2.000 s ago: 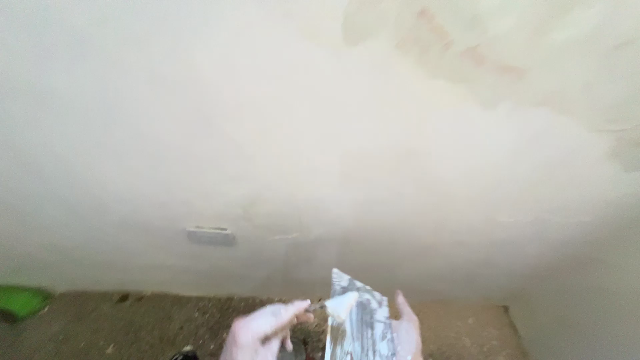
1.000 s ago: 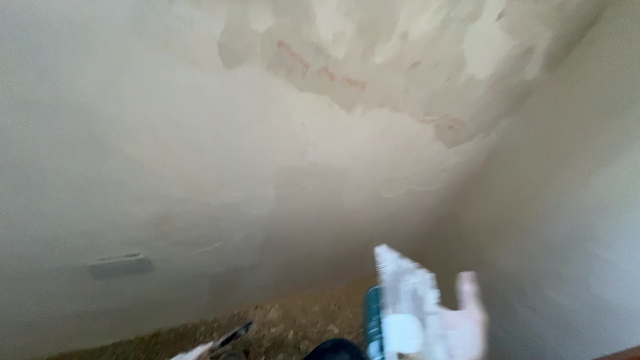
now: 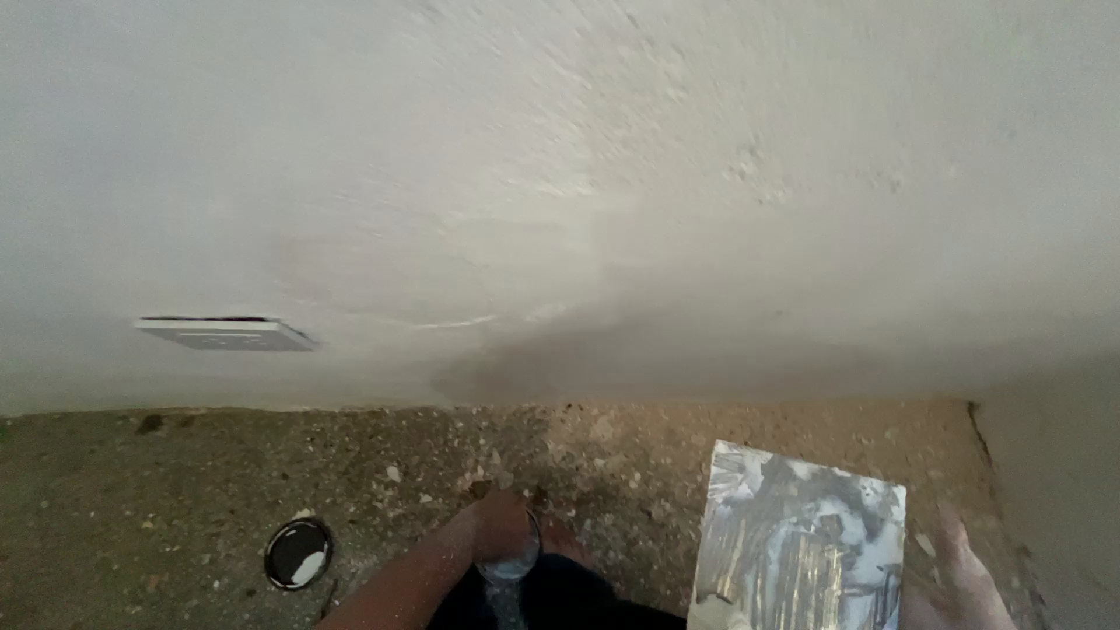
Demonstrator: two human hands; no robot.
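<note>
My left hand [image 3: 500,525] is low at the bottom centre, over the floor, its fingers pointing down and mostly hidden. It is against a shiny, rounded, greyish object [image 3: 512,564] whose kind I cannot tell; whether the hand grips anything does not show. At the lower right, my right hand [image 3: 971,577] holds a flat rectangular board [image 3: 801,534] smeared with white and grey compound. A small lump of compound [image 3: 717,612] lies near its lower left corner.
A pale plastered wall [image 3: 525,219] fills most of the view, with a white wall socket plate [image 3: 227,334] low on the left. Below is a rough, speckled floor [image 3: 175,490] with a round dark lid or tin [image 3: 298,553] bearing a white patch. Another wall [image 3: 1067,472] meets it at the right.
Two seconds ago my left hand held a small tool with white compound against the board; now it is low and apart from the board. The view has shifted down towards the floor.
</note>
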